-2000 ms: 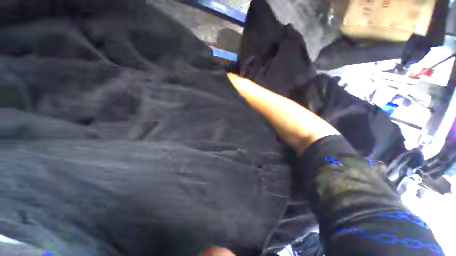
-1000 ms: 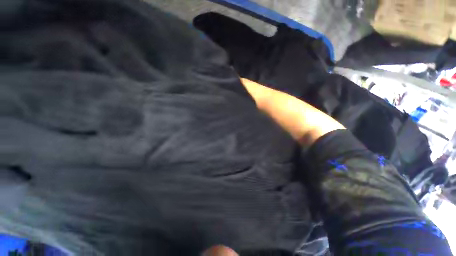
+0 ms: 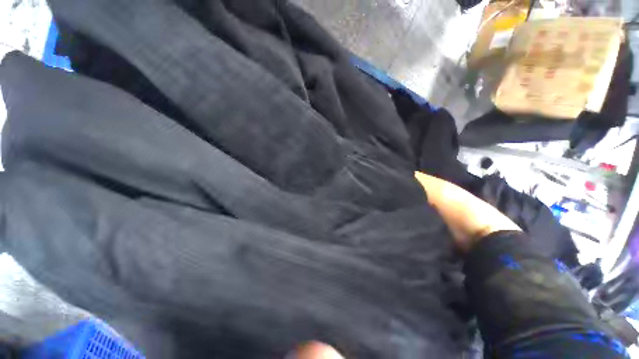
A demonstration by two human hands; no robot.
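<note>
A large heap of black garments (image 3: 238,203) fills most of the view, its long folds spreading from the upper left to the lower right. My right forearm, in a black sleeve with blue marks, comes in from the lower right. My right hand (image 3: 455,203) is at the heap's right edge, with the wrist bare and the fingers hidden in the cloth, holding the heap. My left hand does not show. A small blurred patch of skin shows at the bottom edge; I cannot tell what it is.
A blue slotted crate (image 3: 94,343) is at the lower left. Blue rim or frame (image 3: 382,76) shows behind the heap. A brown carton (image 3: 557,66) is at the upper right. More black cloth (image 3: 536,214) and a cluttered white surface are at the right.
The heap has shifted in view, uncovering more floor and blue edging behind it. My right arm appears lower and further right. The carton and lower-left crate show more fully.
</note>
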